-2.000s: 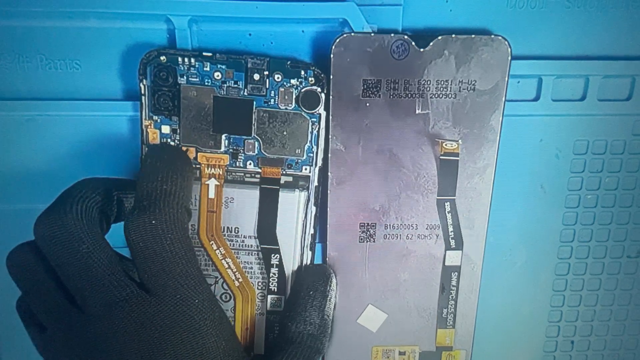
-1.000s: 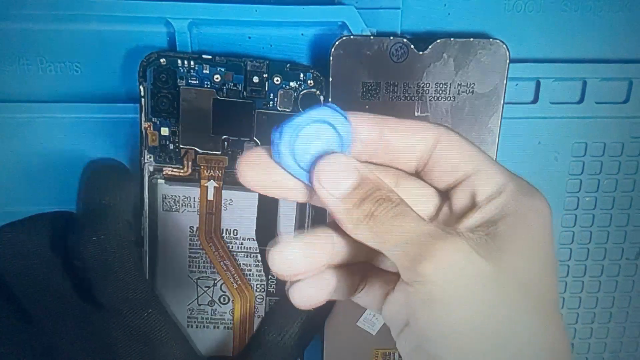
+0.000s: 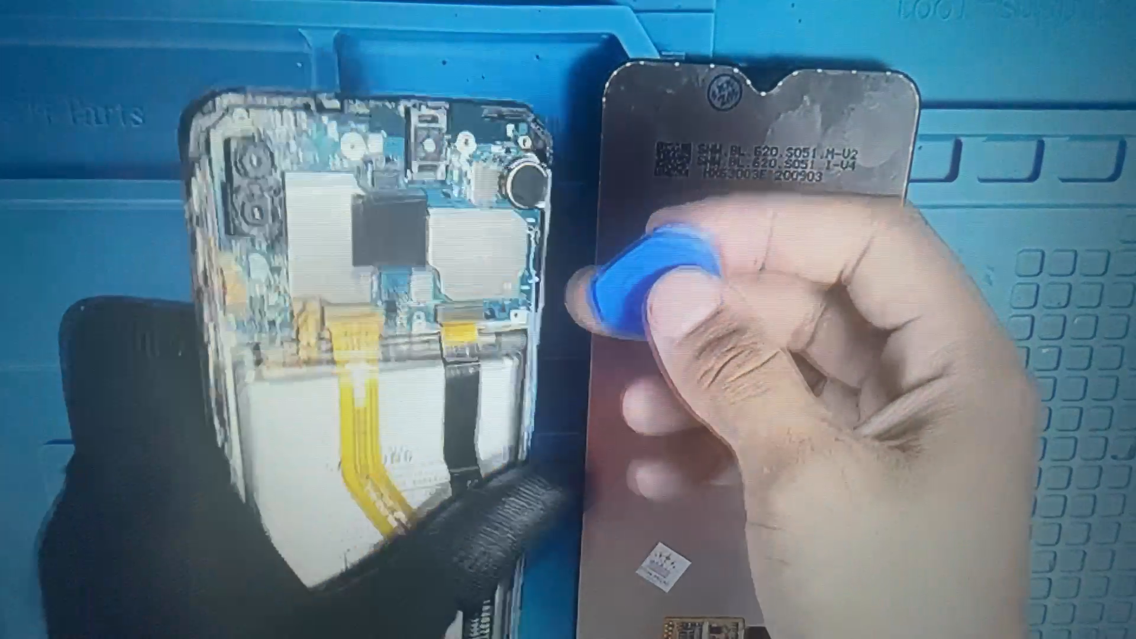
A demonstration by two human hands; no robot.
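Note:
My left hand [image 3: 293, 568], in a black glove, grips the lower part of an opened smartphone [image 3: 390, 231], its thumb lying over the battery [image 3: 302, 470]. The phone's circuit board shows at the top. A yellow flex cable [image 3: 359, 444] and a black flex cable [image 3: 461, 408] run down from it over the battery. My right hand [image 3: 799, 355], ungloved, pinches a blue plastic opening pick [image 3: 635, 284] between thumb and fingers, just right of the phone. Under that hand lies a display panel [image 3: 657, 532] with its back up; the hand hides much of its right side.
A blue silicone repair mat [image 3: 89, 231] with raised ridges and shallow compartments lies under everything. Small square pockets [image 3: 1074, 355] line its right side, and longer slots [image 3: 1012, 160] sit at the upper right. A small white sticker [image 3: 664, 566] is on the display panel.
My right hand with the blue pick came into view after the first frame, and has since moved right, off the phone. The phone now looks tilted and blurred in my left hand.

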